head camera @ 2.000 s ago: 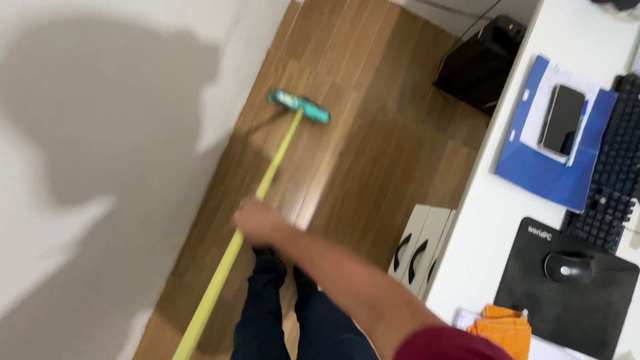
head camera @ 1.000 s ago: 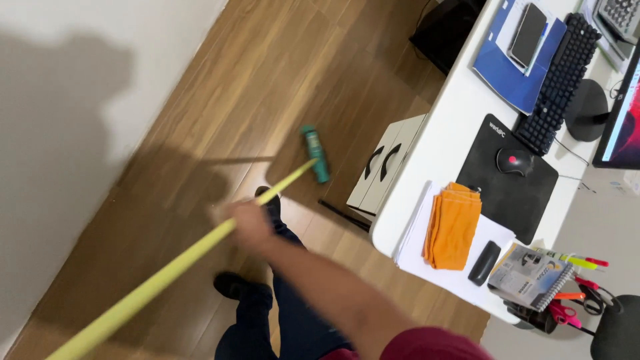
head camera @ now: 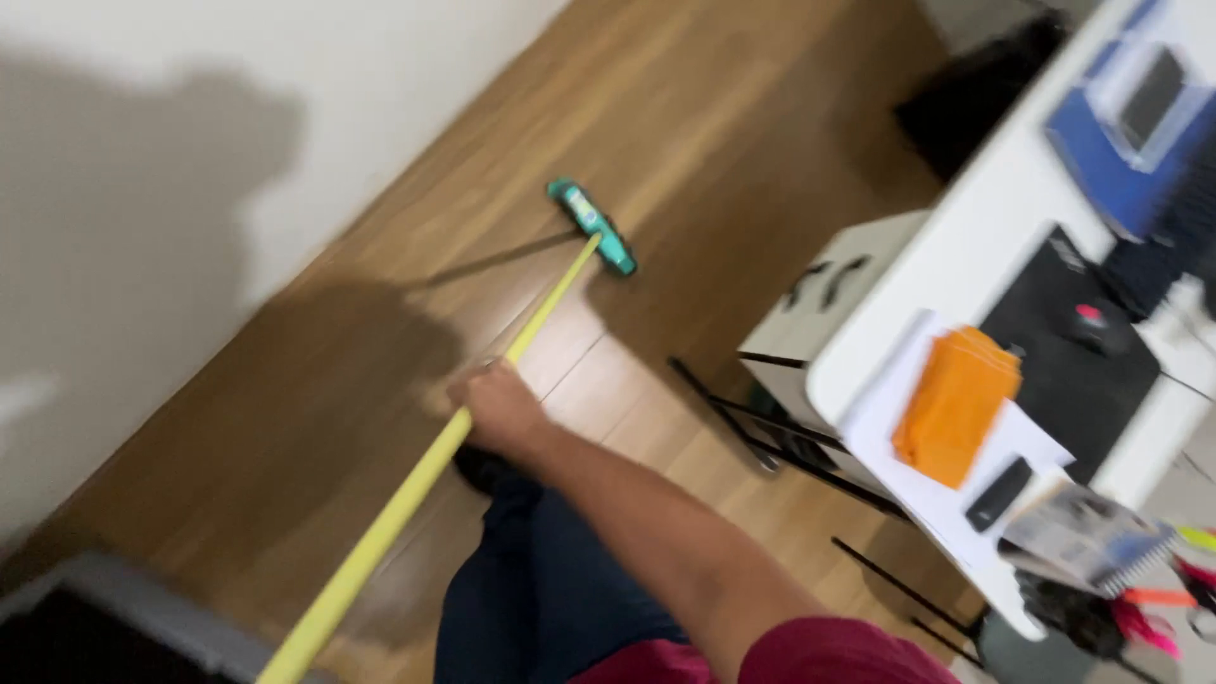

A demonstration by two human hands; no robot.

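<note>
My right hand (head camera: 499,407) is closed around the yellow handle (head camera: 380,532) of a broom, about midway along what shows of it. The handle slants from the bottom left up to the green broom head (head camera: 593,228), which rests on the wood-look floor (head camera: 570,380) between the wall and the desk. My arm reaches in from the lower right in a dark red sleeve. The handle's near end runs out of the frame at the bottom. My left hand is out of sight.
A white wall (head camera: 142,190) runs along the left. At right stands a white desk (head camera: 959,190) with an orange cloth (head camera: 958,404), mouse pad (head camera: 1064,351) and blue folder (head camera: 1130,142). Under it are a drawer unit (head camera: 836,285) and black metal legs (head camera: 807,456). A grey-edged dark object (head camera: 123,608) is at bottom left.
Since one second ago, the broom head has moved away from my feet, farther up the floor. My right hand has kept its hold on the handle. The view has shifted.
</note>
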